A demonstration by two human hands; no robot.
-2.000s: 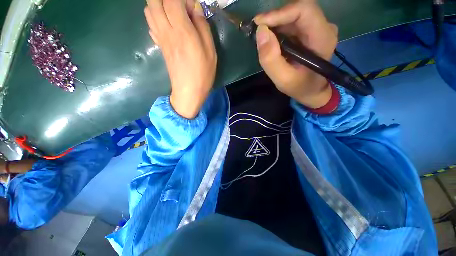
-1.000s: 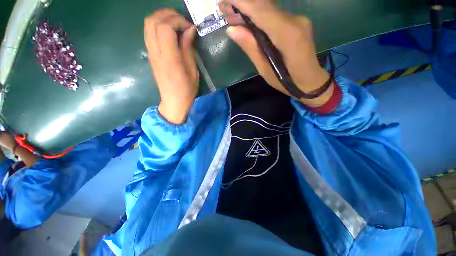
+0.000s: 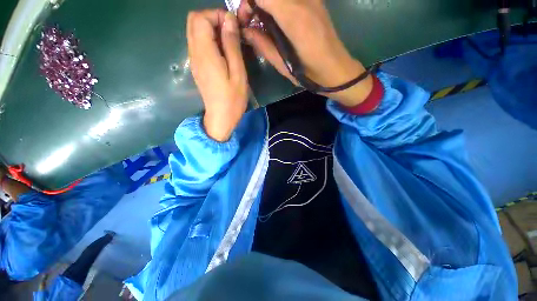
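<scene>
The end of a white phone unit (image 3: pixel 234 4) shows at the top edge, between my two hands; the rest is cut off or hidden. My left hand (image 3: pixel 218 67) is at its left side, thumb and fingers close together against it. My right hand (image 3: pixel 315 44) is close by on the right, fingers curled, with a dark slim tool (image 3: pixel 284 50) lying along the palm towards the wrist. The tool's tip is hidden. A small pinkish glittering part (image 3: pixel 257 24) shows at the right fingertips. A pile of purple-pink small components (image 3: pixel 66 67) lies on the left.
The glossy dark green bench mat (image 3: pixel 138 53) curves down at the left. A thin wire (image 3: pixel 101 97) sticks out beside the pile. Another person's blue sleeve (image 3: pixel 38 226) is at lower left, near an orange-red cord (image 3: pixel 23 176). A dark upright item (image 3: pixel 503 26) stands at upper right.
The phone unit has moved up, nearly out of view. My left hand has shifted right, closer to my right hand. The pale strip beside my left wrist is now mostly hidden.
</scene>
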